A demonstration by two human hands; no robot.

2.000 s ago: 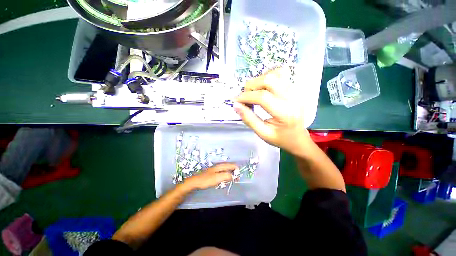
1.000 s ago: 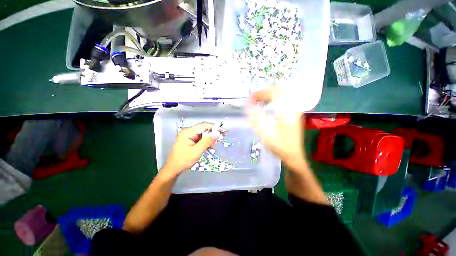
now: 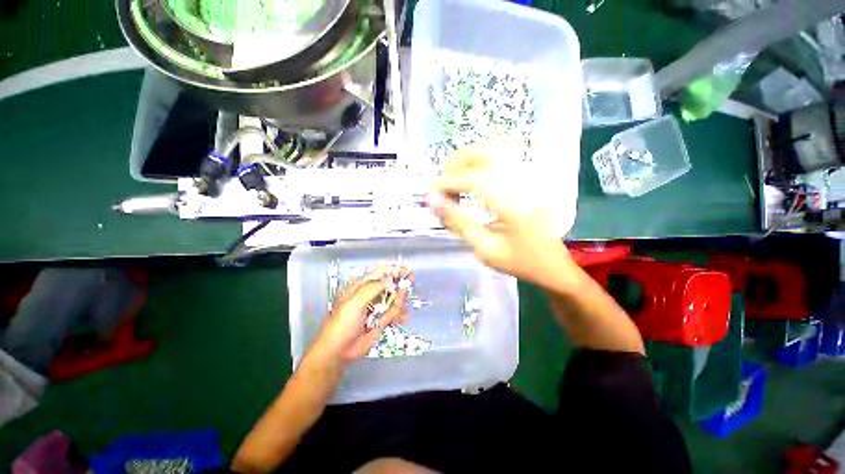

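My right hand (image 3: 500, 218) is at the right end of the machine's silvery-white fixture (image 3: 394, 202), fingers bunched. Glare and the fingers hide whether a part is pinched there. My left hand (image 3: 363, 313) is over the translucent lap-side tub (image 3: 445, 363), palm partly up with fingers curled around several small white-and-green parts (image 3: 378, 309). More small parts (image 3: 400, 344) lie in the tub below this hand, and a small group (image 3: 471, 315) lies at the tub's right side.
The steel bowl feeder (image 3: 278, 93) stands behind the machine. The larger bench tub (image 3: 556, 111) with a heap of parts is behind my right hand. Two clear boxes (image 3: 669, 153) sit to its right. A pneumatic cylinder (image 3: 146, 204) sticks out left. Red stools (image 3: 690, 305) stand below the bench at right.
Since one second ago my right hand has moved from the fixture's front edge up to its right end. My left hand has turned palm up, parts now showing in it. The camera view has shifted.
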